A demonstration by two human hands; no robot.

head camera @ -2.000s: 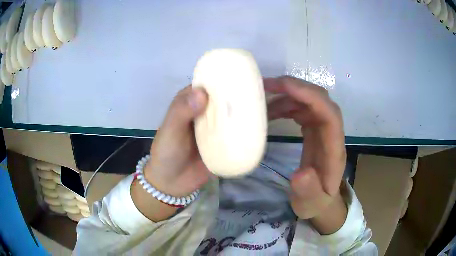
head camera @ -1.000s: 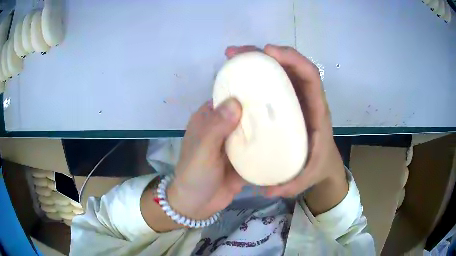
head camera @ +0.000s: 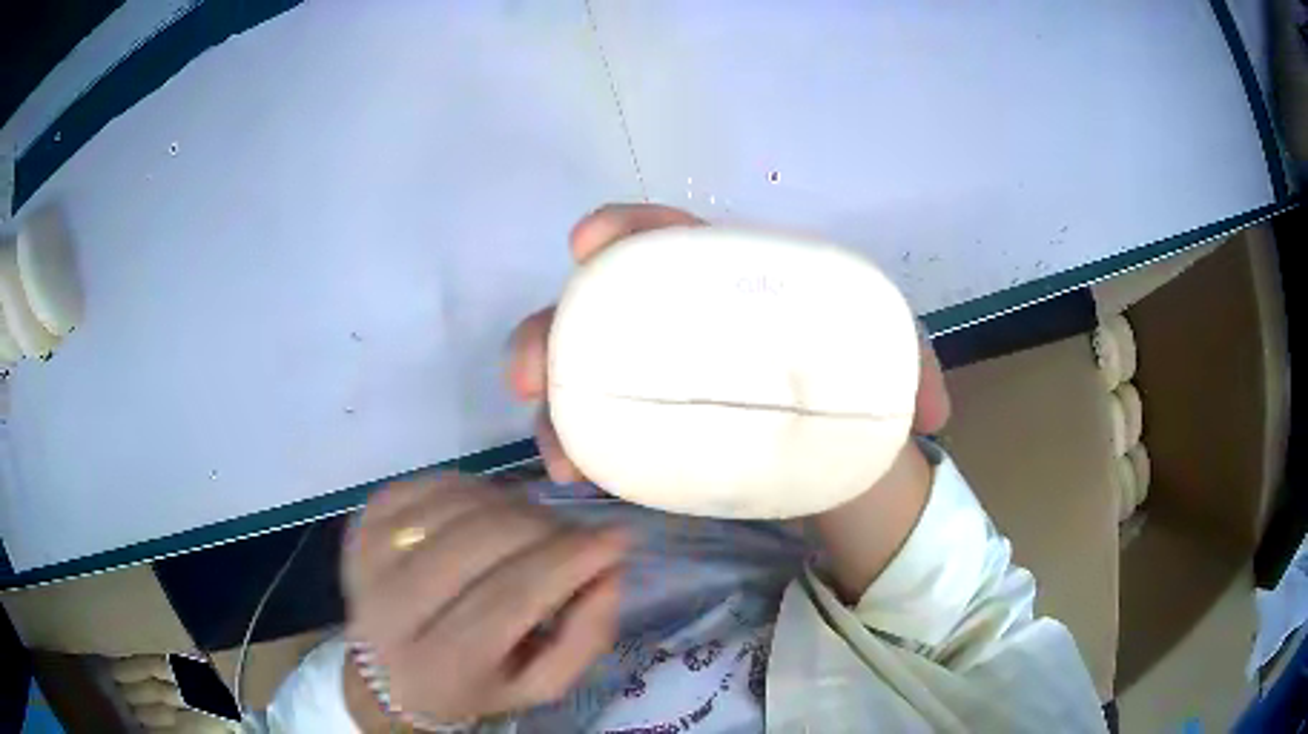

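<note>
A cream oval housing (head camera: pixel 735 344) lies sideways in front of me, over the bench's front edge. A thin dark seam line runs along it, and a faint small mark shows near its top. My right hand (head camera: pixel 631 230) holds it from behind and below; its fingertips show at the left and top of the housing and its thumb at the right, and the palm is hidden. My left hand (head camera: pixel 481 595) is blurred, below and left of the housing, apart from it, with fingers curled; whether anything is in it cannot be told.
Cream housings (head camera: pixel 48 275) stand on the pale bench sheet (head camera: pixel 359 187) at the far left. An open carton (head camera: pixel 1198 473) with housings is at the right. Another carton with housings (head camera: pixel 144 688) and a dark rectangle with a white cable (head camera: pixel 204 684) are at the lower left.
The housing has turned from upright to sideways, and its seam line now shows. My left hand has let go and moved down to the left. The view has tilted.
</note>
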